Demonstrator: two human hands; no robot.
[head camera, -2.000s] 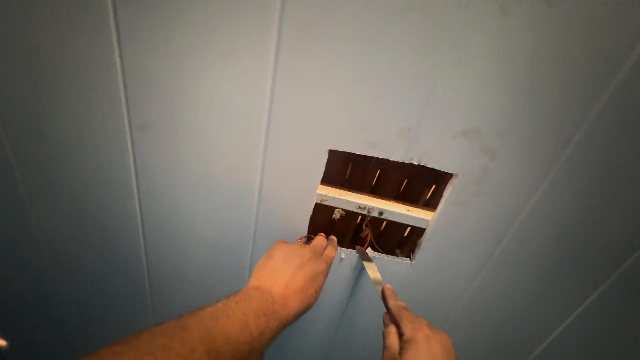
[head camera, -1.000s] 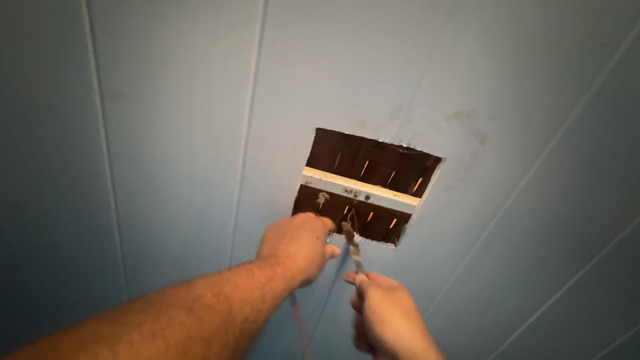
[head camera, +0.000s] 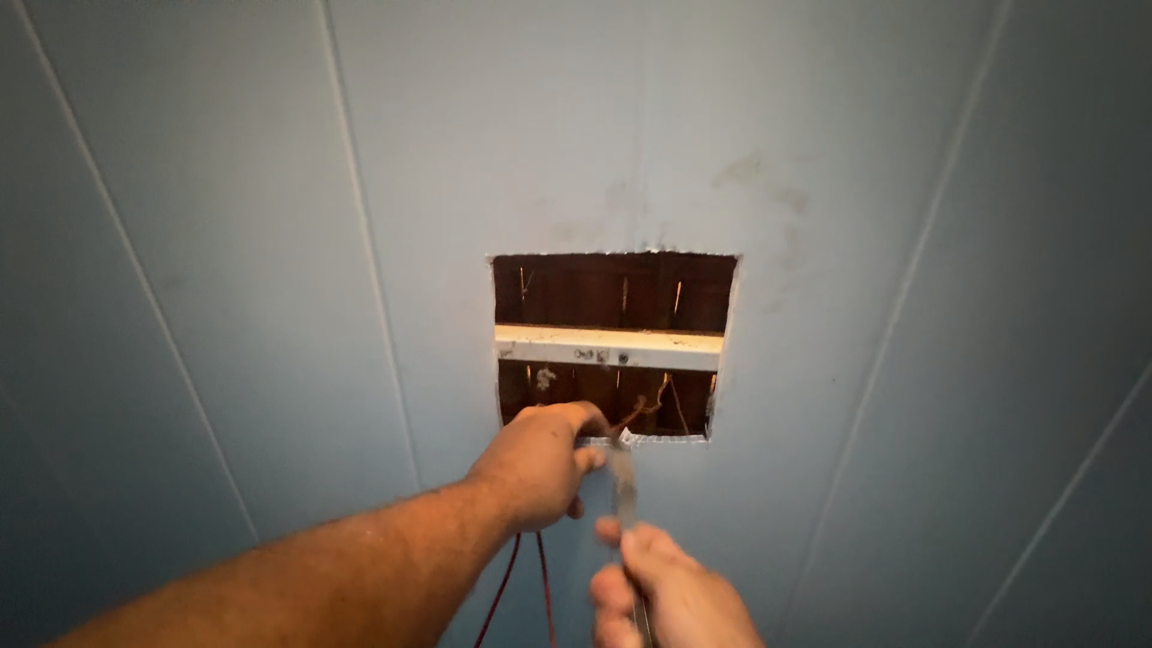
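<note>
A square opening (head camera: 725, 297) is cut in a light blue grooved panel surface, with rough, pale edges. My left hand (head camera: 540, 463) reaches its lower edge, fingers curled over into the opening and thumb below; whether it grips the edge or something behind is hidden. Two thin red wires or cords (head camera: 545, 576) hang below that hand. In my right hand (head camera: 666, 580) is a narrow flat metal blade tool (head camera: 624, 486), blurred, its tip at the lower edge beside my left fingers. Thin brownish strands (head camera: 661, 391) show inside the opening, just above the tip.
A pale bar (head camera: 607, 346) bearing marks crosses the opening from side to side. Behind it are dark boards (head camera: 585, 288) with narrow bright gaps. Smudges (head camera: 742, 171) mark the panel above the opening, and long grooves (head camera: 364, 207) run down the surface on both sides.
The red cords now hang plainly in two lengths below my left hand; one second ago only a faint strand showed there. My right hand still holds the blade at the lower edge. The view has shifted.
</note>
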